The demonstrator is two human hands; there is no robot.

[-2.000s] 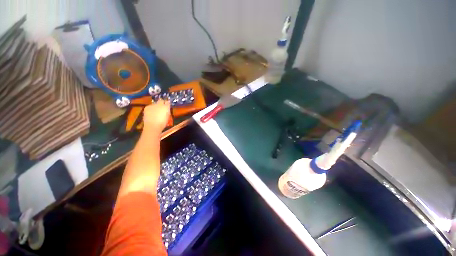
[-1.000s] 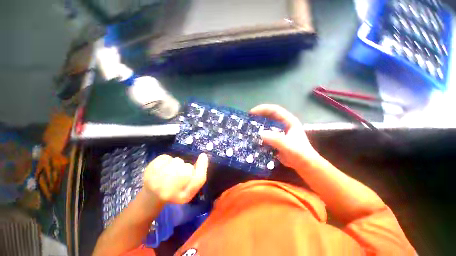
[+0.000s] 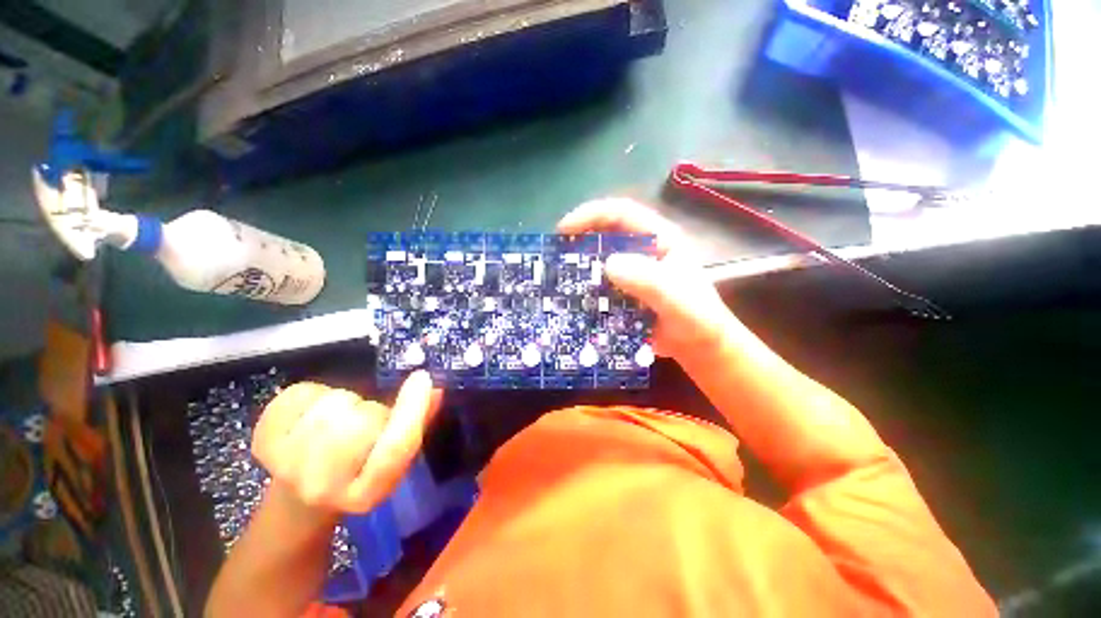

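A blue PCB panel (image 3: pixel 513 314) with rows of black and silver parts and round white components is held level above the lap, component side up. My right hand (image 3: pixel 640 272) grips its right end, thumb on top. My left hand (image 3: pixel 344 441) is at the lower left, fingers curled, index finger extended with its tip at the panel's lower left edge; whether it holds anything is hidden. Dipping tongs (image 3: pixel 761 211) with red handles lie V-shaped on the green mat. The solder pot (image 3: pixel 447 121) stands beyond the panel.
A white spray bottle (image 3: pixel 248 256) with a blue trigger head lies left of the panel in view. A blue bin (image 3: pixel 918 66) of panels is at upper right on a white sheet. Another bin's panels (image 3: pixel 229 447) show at lower left, below the white bench edge (image 3: pixel 242 347). Thin tweezers (image 3: pixel 425 213) show behind the panel.
The view has swung from the left side table to the pot. The panel, tilted one second ago, is now level. My left index fingertip has come closer to the panel's lower left edge.
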